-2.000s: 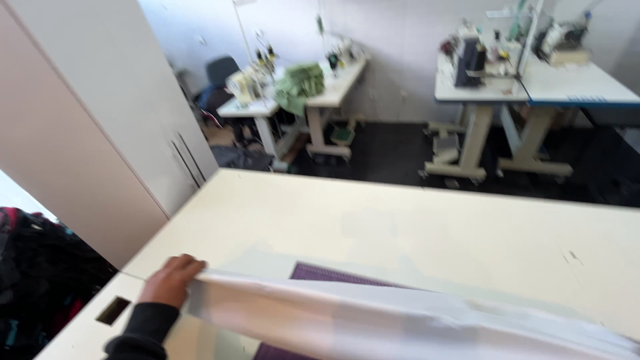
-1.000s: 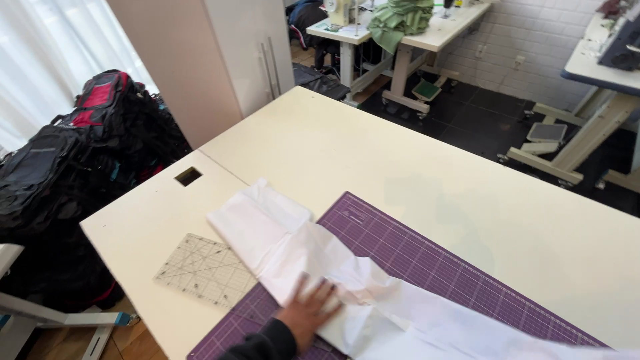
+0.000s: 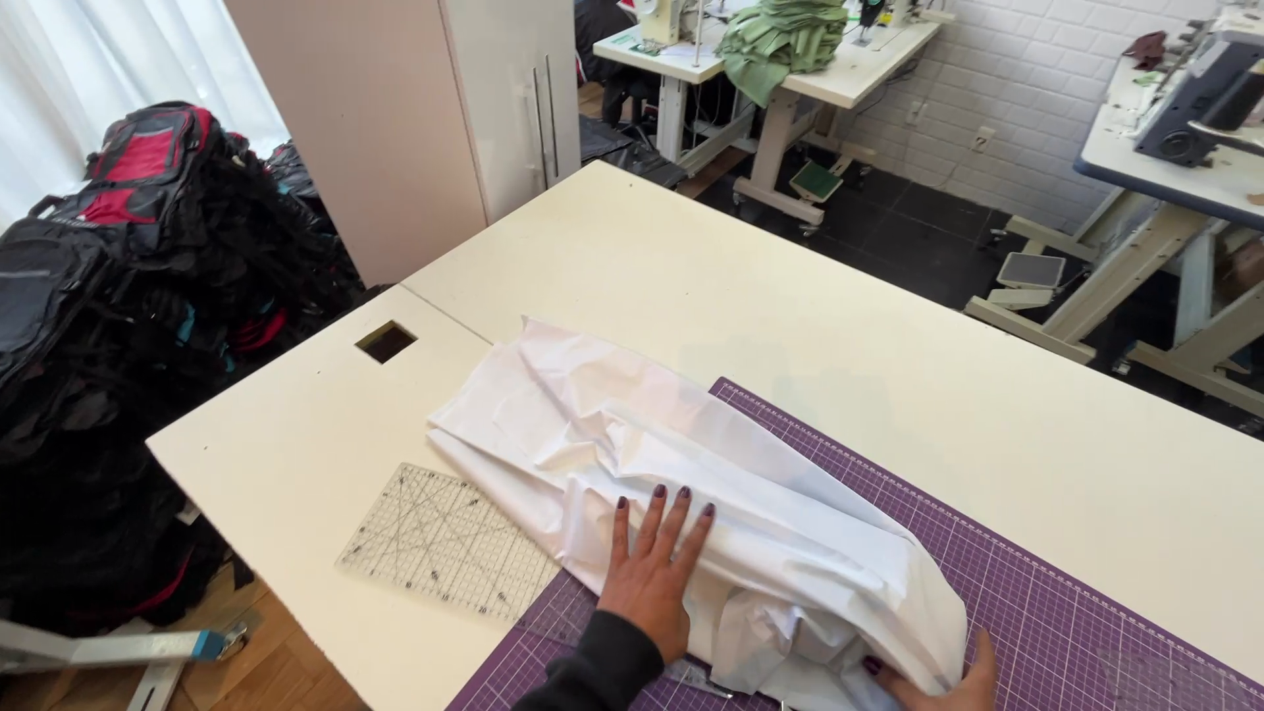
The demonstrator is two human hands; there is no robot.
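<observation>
White fabric [image 3: 632, 434], loosely folded and creased, lies across the cream table [image 3: 750, 286] and a purple cutting mat [image 3: 1047, 583]. My left hand [image 3: 652, 583] rests flat on the fabric with its fingers spread. At the lower right, my right hand [image 3: 938, 681] grips the fabric's near right end between thumb and fingers, partly cut off by the frame. A clear quilting ruler [image 3: 444, 538] lies left of the fabric, its right part over the mat's corner. Something metallic [image 3: 696, 679] shows partly under the fabric beside my left wrist; I cannot tell what it is.
A rectangular cutout [image 3: 386, 342] is in the table's left part. Black and red backpacks [image 3: 148, 227] are piled at the left. A cabinet [image 3: 513, 99] stands behind the far corner. Sewing tables are beyond, one with green fabric [image 3: 780, 44], another with a machine [image 3: 1195, 99].
The white fabric, stretched long across the table earlier, is now gathered into a shorter, bunched shape. My right hand has come into view at its right end. The view has turned left and down.
</observation>
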